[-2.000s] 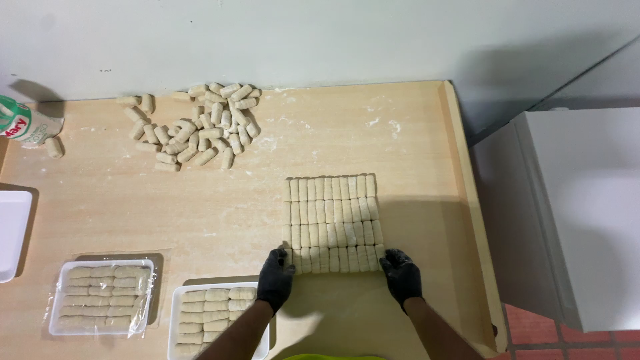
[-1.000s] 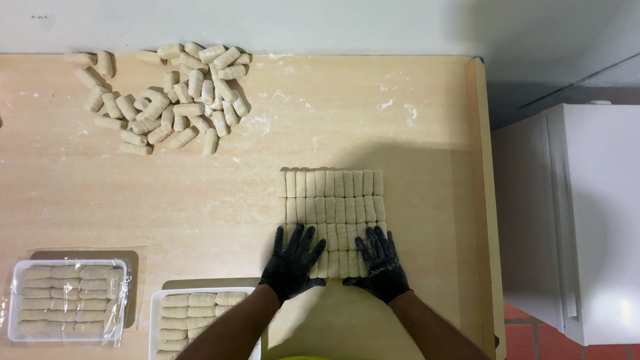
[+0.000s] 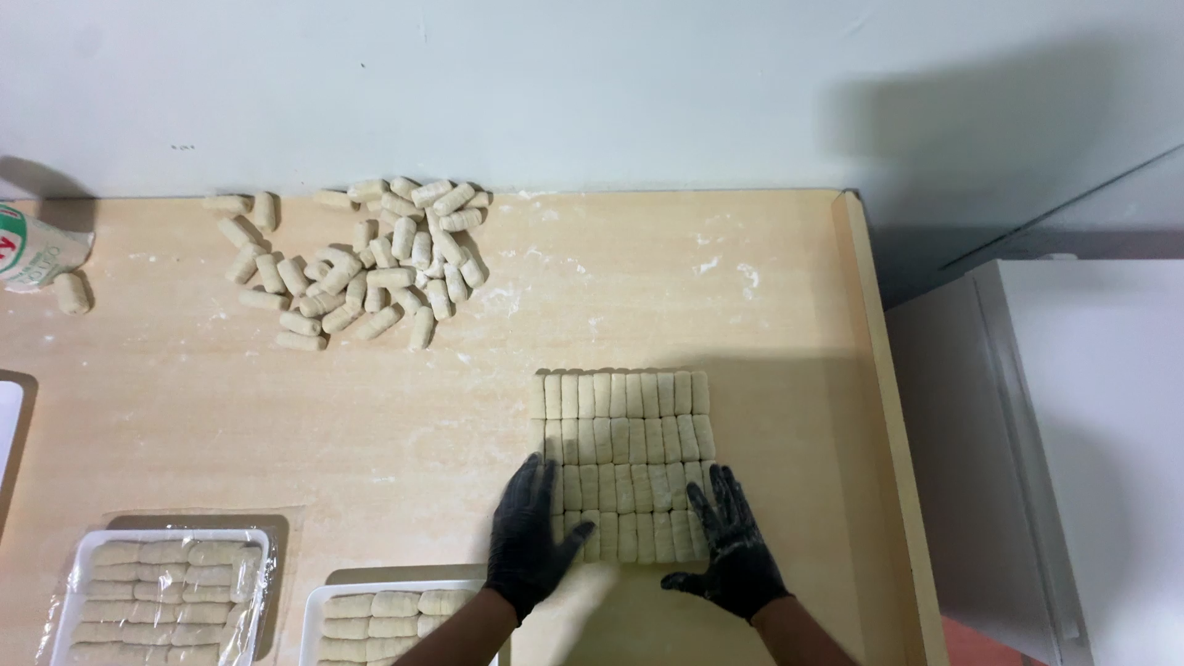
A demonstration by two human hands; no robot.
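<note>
Short floured dough rolls [image 3: 620,442] lie side by side in several straight rows, forming a block on the wooden tabletop. My left hand [image 3: 535,536], in a black glove, rests against the block's lower left edge, fingers pointing up and thumb over the bottom row. At the lower right edge lies my right hand [image 3: 731,546], gloved in black with flour on it, fingers spread over the outer rolls and thumb out below the block. A loose heap of similar dough rolls [image 3: 388,277] lies at the back left.
A white tray of rolls under clear film [image 3: 69,601] sits at lower left. Another white tray with rolls [image 3: 312,615] is partly behind my left forearm. A printed bag [image 3: 55,250] stands far left. The table has a raised wooden edge [image 3: 893,444] at right, beside a white appliance-like box [image 3: 1091,416].
From the block's bottom corners, my hands moved over its lower part, then outward to its sides. The rows, loosely spaced at their ends earlier, keep their block shape.
</note>
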